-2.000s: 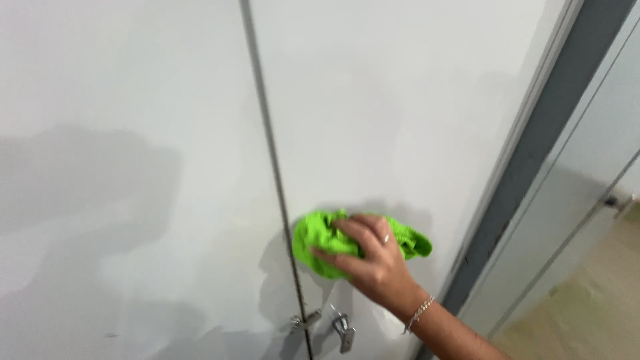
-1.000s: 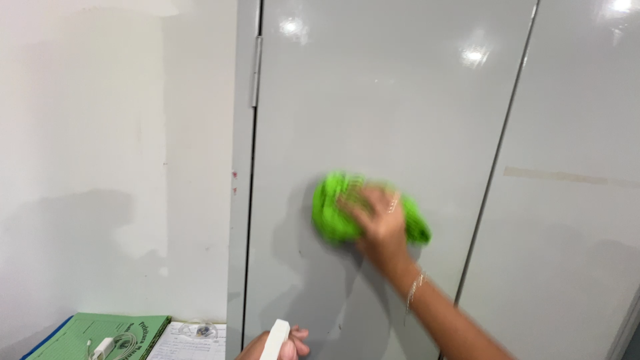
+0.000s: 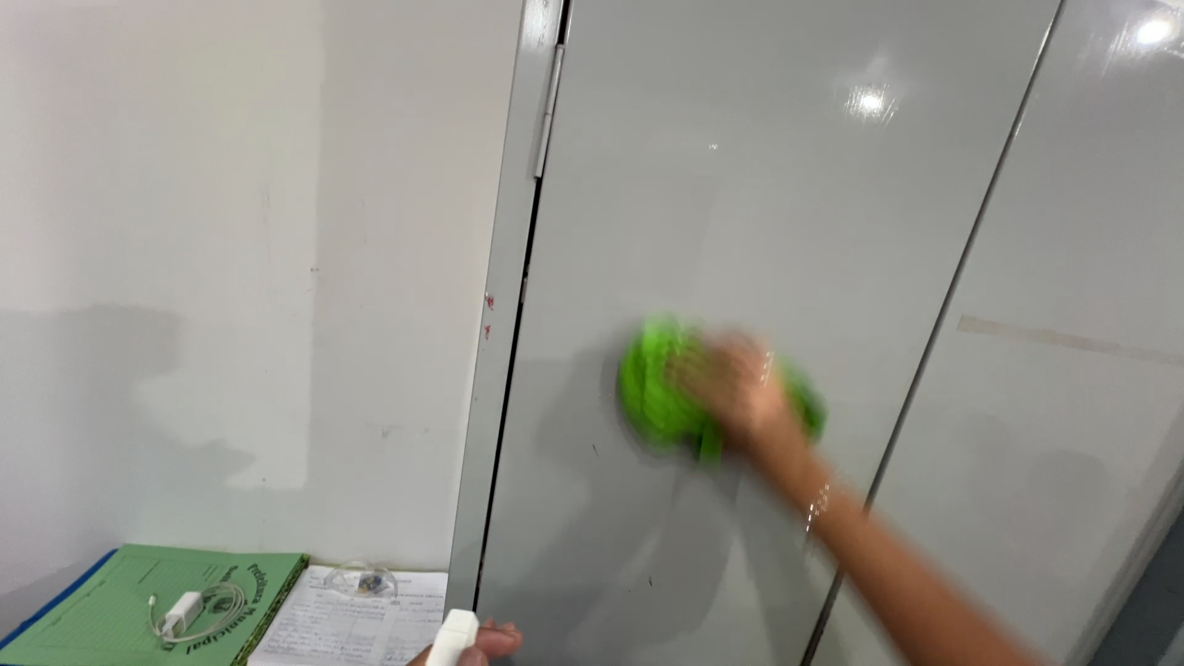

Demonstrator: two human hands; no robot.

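Observation:
My right hand (image 3: 740, 393), blurred by motion and wearing a bracelet at the wrist, presses a bright green cloth (image 3: 661, 388) flat on a grey metal cabinet door (image 3: 786, 231). The cloth bunches out on both sides of the fingers. At the bottom edge, only the fingers of my left hand (image 3: 495, 640) show, closed around a white object (image 3: 455, 638) whose kind I cannot tell. A hinge (image 3: 550, 111) runs along the door's left side, and a narrow gap parts this door from the panel on the right.
At the lower left lie a green printed folder (image 3: 102, 592) with a coiled white cable and plug (image 3: 185, 610) on it, and handwritten papers (image 3: 356, 615) under a small clear round dish (image 3: 361, 581). A white wall (image 3: 398, 231) stands behind them. A tape strip (image 3: 1054, 335) crosses the right panel.
The view has swung from a pair of doors with a latch to this hinged door. My right hand has stayed on the cloth throughout. My left hand with the white object has come into view since the earliest frame.

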